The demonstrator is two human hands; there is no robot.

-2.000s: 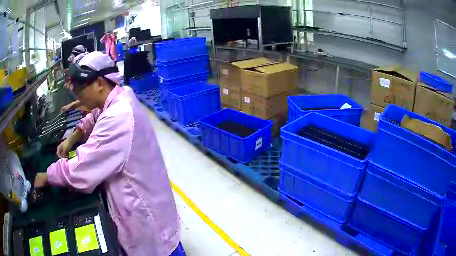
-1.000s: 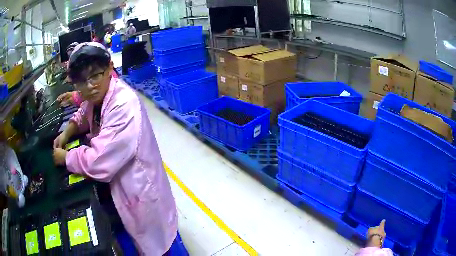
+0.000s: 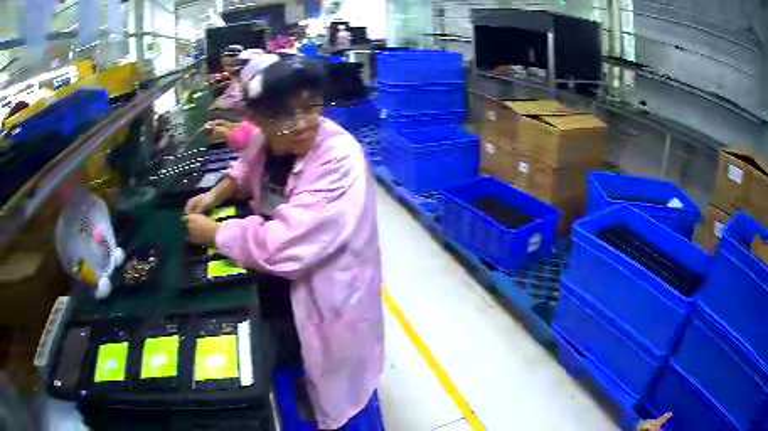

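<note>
A hand, seemingly my right hand (image 3: 654,423), shows small and blurred at the bottom edge, right of centre. It is mostly cut off, with a finger extended; nothing shows in it. My left hand is not in view. A black tray (image 3: 152,393) lies nearest on the bench at lower left. It holds dark units with lime-green rectangles (image 3: 216,358) and a white strip (image 3: 245,352) at its right side.
A person in a pink coat (image 3: 333,244) stands at the green bench, hands over another tray (image 3: 192,274). A fan (image 3: 84,240) is at left. Blue bins (image 3: 627,261) and cardboard boxes (image 3: 560,147) stand at right beyond a walkway with a yellow line (image 3: 429,358).
The view has swung left, so the bench and bins sit further right. The person in pink has turned from the bench. The hand at lower right appeared, pointing, and is now mostly cut off.
</note>
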